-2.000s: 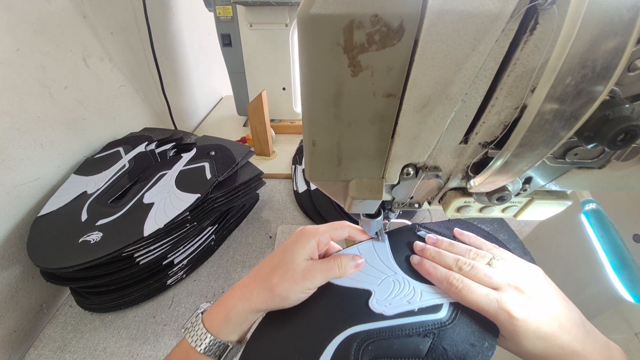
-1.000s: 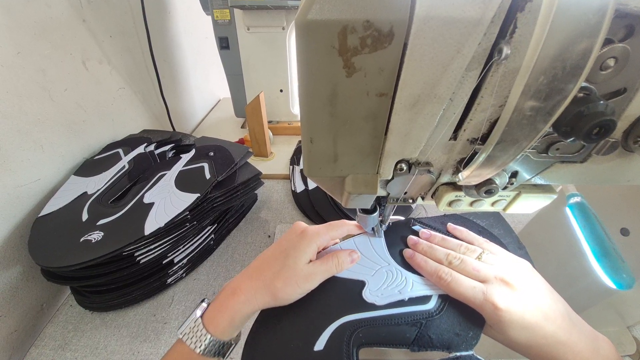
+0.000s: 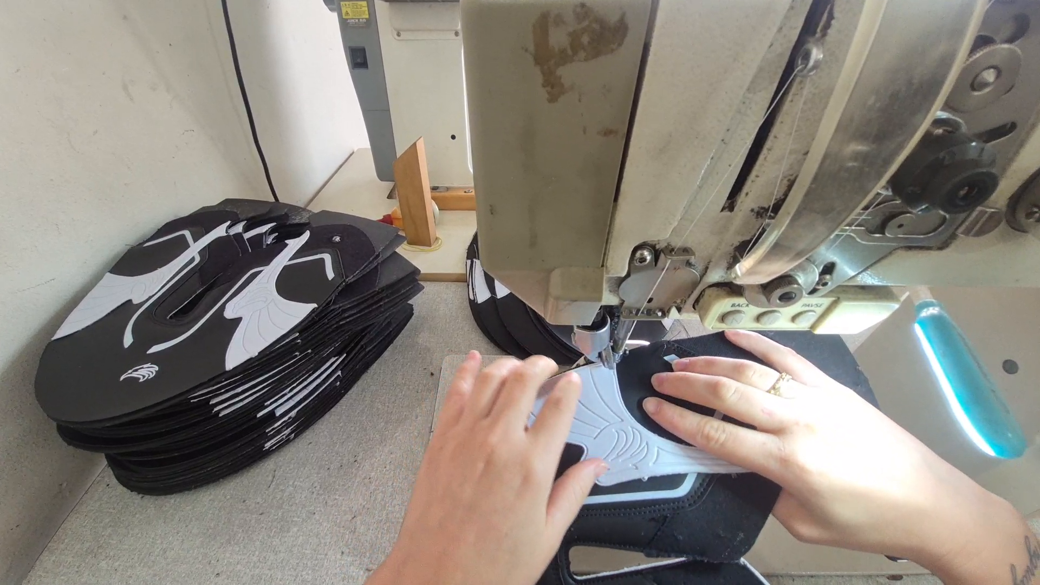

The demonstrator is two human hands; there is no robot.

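A black shoe upper (image 3: 674, 508) with a pale wing-shaped overlay (image 3: 605, 422) lies under the presser foot (image 3: 605, 345) of an industrial sewing machine (image 3: 552, 154). My left hand (image 3: 504, 455) rests on the overlay's left side, fingers pointing up toward the foot and slightly apart, thumb on the overlay. My right hand (image 3: 756, 406), with a ring on one finger, lies flat on the upper's right part, fingers spread and pointing left. Neither hand closes around the upper. The needle tip is hard to make out beside the foot.
At left, a tall stack of similar black and white shoe uppers (image 3: 187, 325) stands on the grey table (image 3: 325, 463) by the wall. More uppers (image 3: 491, 313) lie behind the machine head. Farther back are a wooden block (image 3: 415, 195) and another machine (image 3: 422, 89). A blue-lit lamp (image 3: 967, 382) is at right.
My left hand has shifted toward me and turned, its fingers now pointing up instead of lying across the overlay beside the foot. The upper has rotated a little under the foot. My right hand stays on it.
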